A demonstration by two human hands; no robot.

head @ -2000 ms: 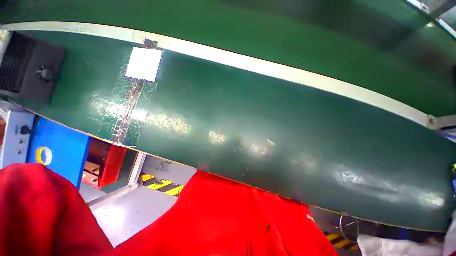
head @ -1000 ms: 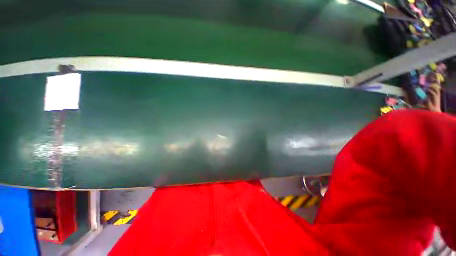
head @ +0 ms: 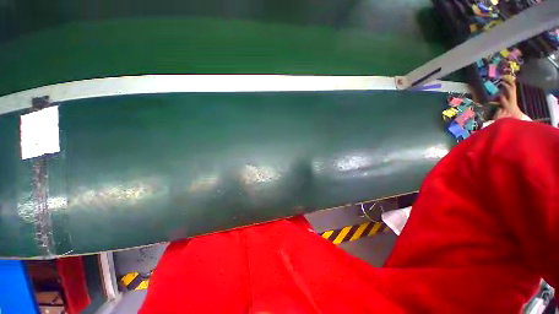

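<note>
Neither of my hands shows; a red sleeve [head: 478, 202] fills the lower right and red clothing [head: 245, 270] meets the bench edge at the lower middle. The glossy dark green bench top [head: 233, 141] lies in front of me. A blank white paper label [head: 40, 132] is stuck on it at the left, above a worn tape line [head: 41, 202]. A small pile of pink, blue, yellow and green components [head: 461, 118] lies at the bench's right end, just beyond my sleeve.
A pale rail [head: 214, 83] separates the bench from the green conveyor belt [head: 214, 46]. A metal bar [head: 478, 46] slants at upper right, near black trays of coloured parts. Another person's hand [head: 510, 101] appears beside the pile. A red bin [head: 73, 282] is below left.
The view has swung right: the black vented box has left the picture, and the label has shifted left. The coloured pile, the other person's hand and my right-side sleeve have come into view.
</note>
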